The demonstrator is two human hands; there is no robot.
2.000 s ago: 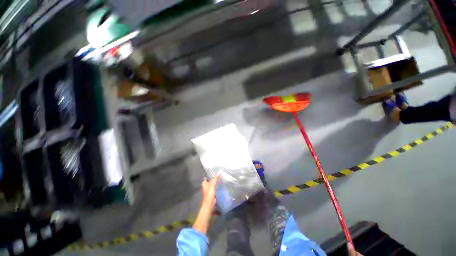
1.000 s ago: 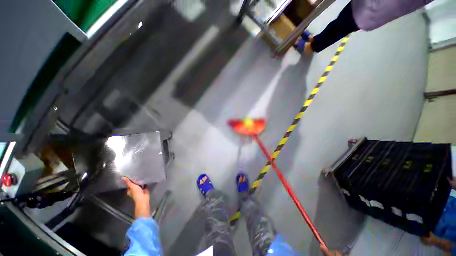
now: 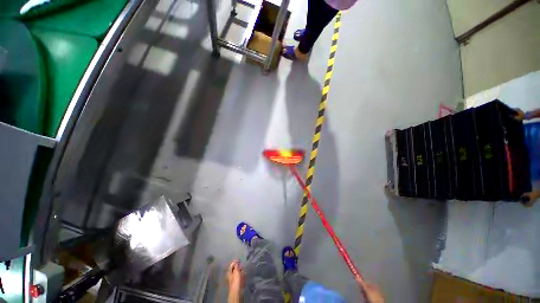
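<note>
The red-orange broom head (image 3: 284, 157) with a yellow-green patch is over the grey floor, left of the striped tape. Its long red handle (image 3: 329, 228) runs down to the lower right. My right hand (image 3: 372, 292) is around the upper handle, partly cut off by the bottom edge. My left hand (image 3: 235, 274) is low in the picture, beside my leg, with no object visible in it; its finger shape is unclear. The stool (image 3: 155, 232) with a shiny square top stands to its left, tilted in view and apart from the hand.
Yellow-black tape (image 3: 322, 106) runs up the floor. A metal-legged stand (image 3: 243, 50) holds an open box (image 3: 264, 45) at the top, with a person's feet beside it. Stacked black totes (image 3: 456, 155) stand right, another person's hands at them. The green-topped line (image 3: 71, 56) is left.
My left hand has let go of the stool and moved right, towards my leg. The stool sits lower in view. The view has turned, and the broom head shows closer to the tape.
</note>
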